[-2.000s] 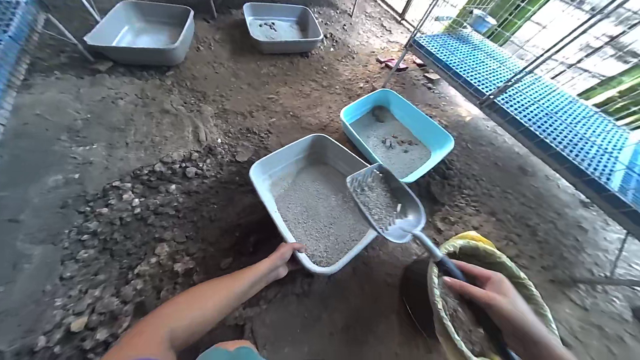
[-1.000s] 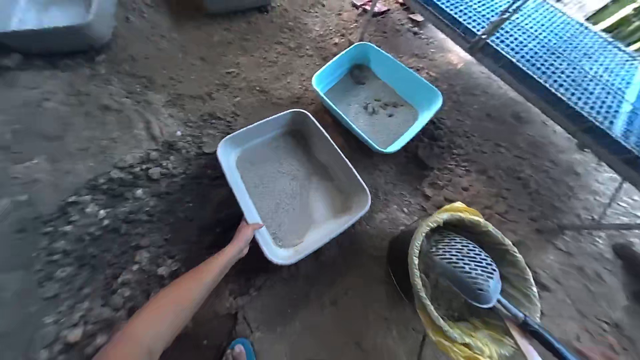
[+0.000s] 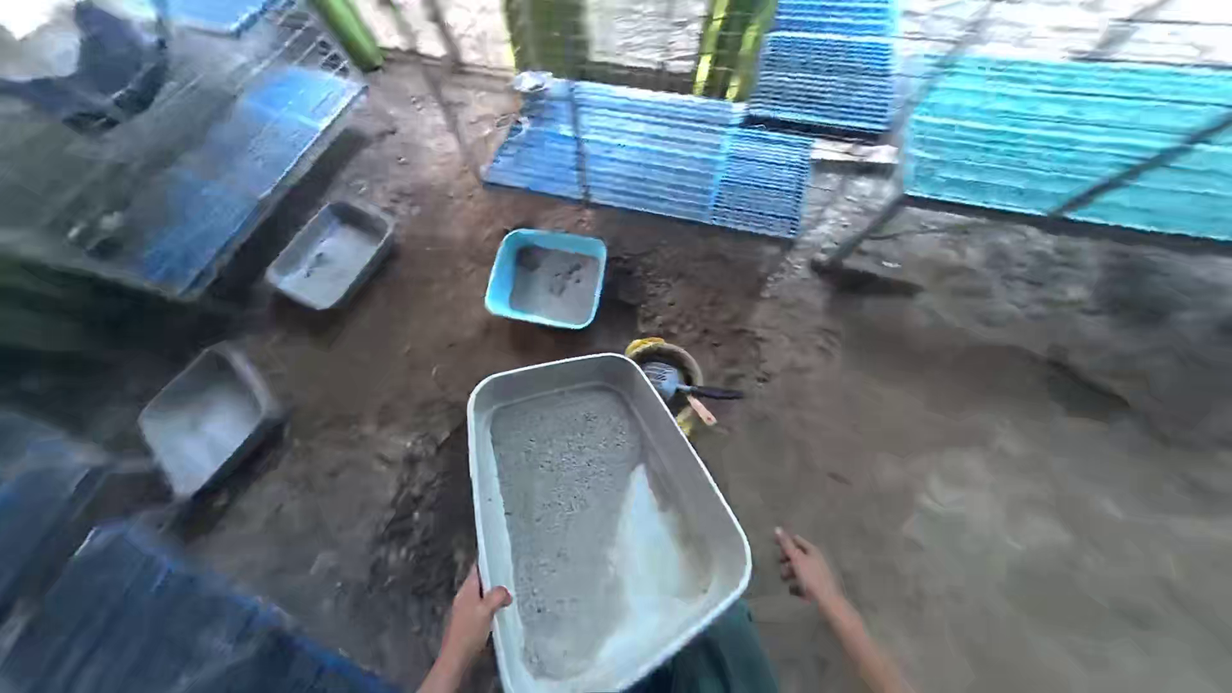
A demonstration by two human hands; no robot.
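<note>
My left hand [image 3: 474, 616] grips the left rim of a grey plastic litter tray [image 3: 577, 520], its thumb over the edge. Grey granular litter covers much of the tray's floor, and a pale bare patch shows at the lower right. To the right of the tray, my right hand [image 3: 801, 566] is off it and holds nothing, its index finger extended. Beyond the tray's far right edge, a slotted litter scoop [image 3: 664, 377] with a dark handle rests in a bucket [image 3: 688, 361] lined with a yellow-edged bag. A turquoise tray [image 3: 547, 276] with clumped litter lies on the ground farther off.
Two more grey trays, one farther [image 3: 332, 255] and one nearer [image 3: 207, 419], are on the dirt floor at left. Blue slatted platforms [image 3: 654, 154] and a teal one [image 3: 1068, 144] stand at the back, with thin metal bars. Another blue platform [image 3: 250, 173] is at upper left.
The grey tray has been lifted in my left hand. My right hand has let go of the scoop, which now lies in the bucket. The view has shifted widely.
</note>
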